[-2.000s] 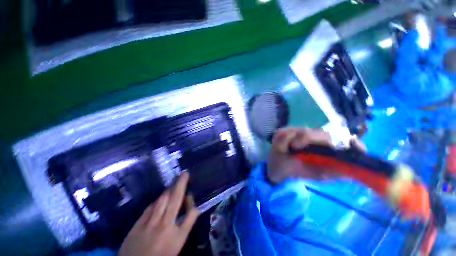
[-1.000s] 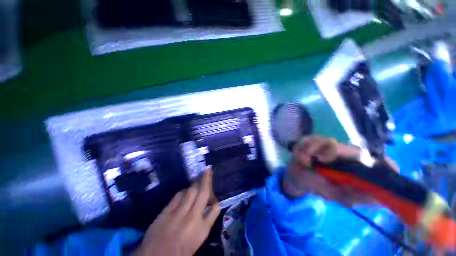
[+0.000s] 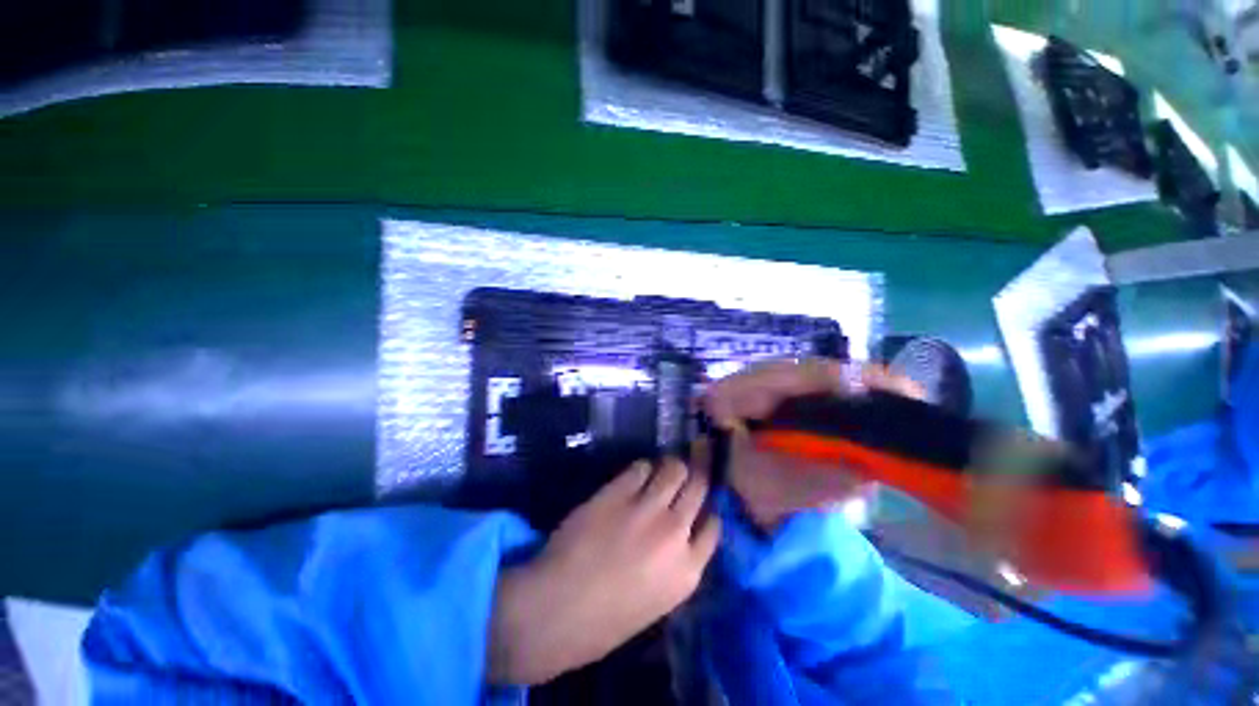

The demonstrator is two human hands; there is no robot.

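The black plastic housing point(image 3: 608, 338) lies on a whitish protective sheet point(image 3: 421, 331) in front of me. A silvery center strip point(image 3: 672, 400) crosses its middle, and white pieces with a black cover point(image 3: 545, 414) sit in its left half. My right hand point(image 3: 787, 441) holds the orange-red and black electric screwdriver point(image 3: 953, 483) over the housing's right half; its tip is hidden or blurred. My left hand point(image 3: 621, 566) is at the housing's near edge by the center strip, fingers bent; whether it holds anything is hidden.
A round dark screw dish point(image 3: 928, 370) is just right of the sheet, partly behind my right hand. Another housing point(image 3: 1091, 372) on a sheet is farther right. More housings lie on the green belt point(image 3: 483, 166) beyond. A blue sleeve point(image 3: 1201, 469) of another person is at the right. The black cord point(image 3: 1091, 632) loops at lower right.
The view has shifted, so the housing lies more to the right. My right hand has brought the screwdriver from beside the dish to over the housing, close to my left hand.
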